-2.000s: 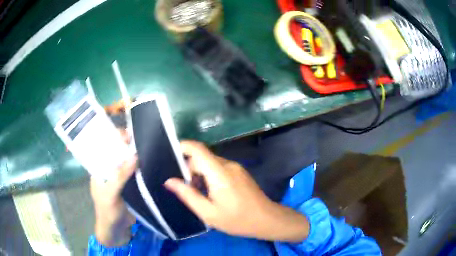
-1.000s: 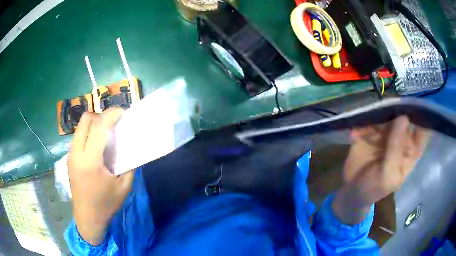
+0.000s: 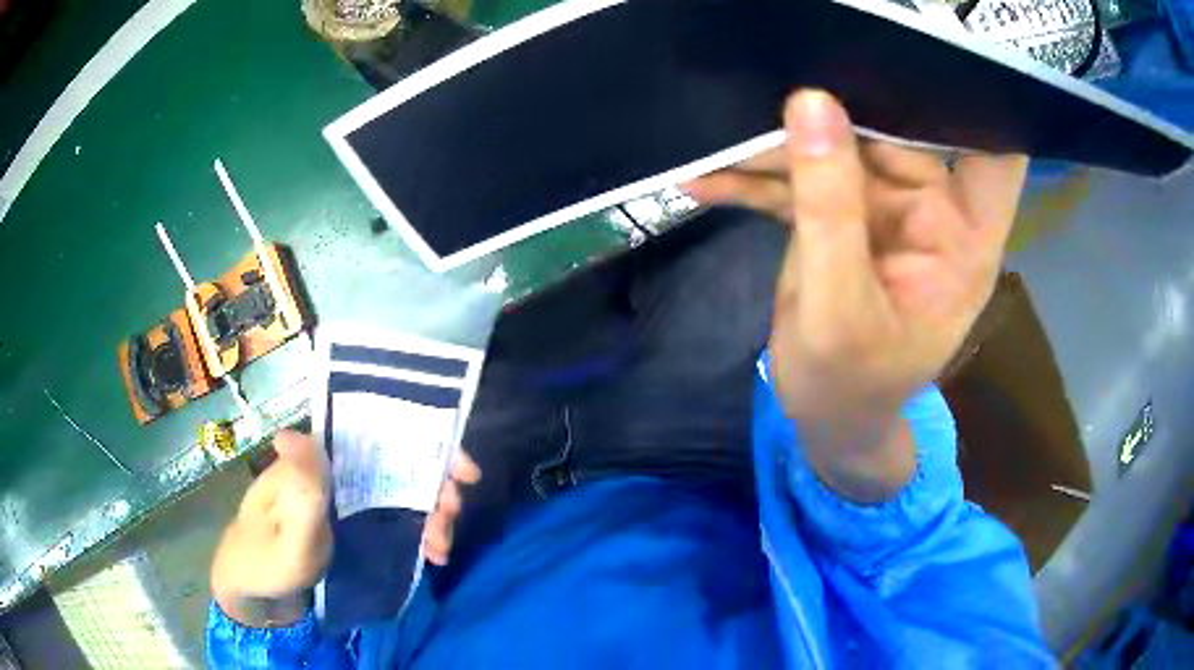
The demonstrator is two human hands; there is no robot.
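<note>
My right hand (image 3: 877, 262) holds up a long panel (image 3: 629, 105) with a black face and white border, thumb on its lower edge. This panel reaches from the upper middle to the right rim and hides part of the bench behind it. My left hand (image 3: 282, 524) holds a second panel (image 3: 373, 556) low on the left, fingers showing at both sides. A white printed label (image 3: 386, 445) with two dark bars lies at its upper end, and a clear film (image 3: 419, 308) sticks out past that end.
An orange fixture (image 3: 216, 327) with black centres and two white sticks sits on the green bench (image 3: 170, 131). A round tub (image 3: 354, 16) is at the top edge, with a dark object beside it. A brown cardboard box (image 3: 1028, 432) is at the right. Silvery packaging (image 3: 1041, 29) shows at top right.
My right hand has moved left and turned its panel so the black face shows. My left hand has moved lower and its panel now shows the printed label and dark face instead of a pale surface.
</note>
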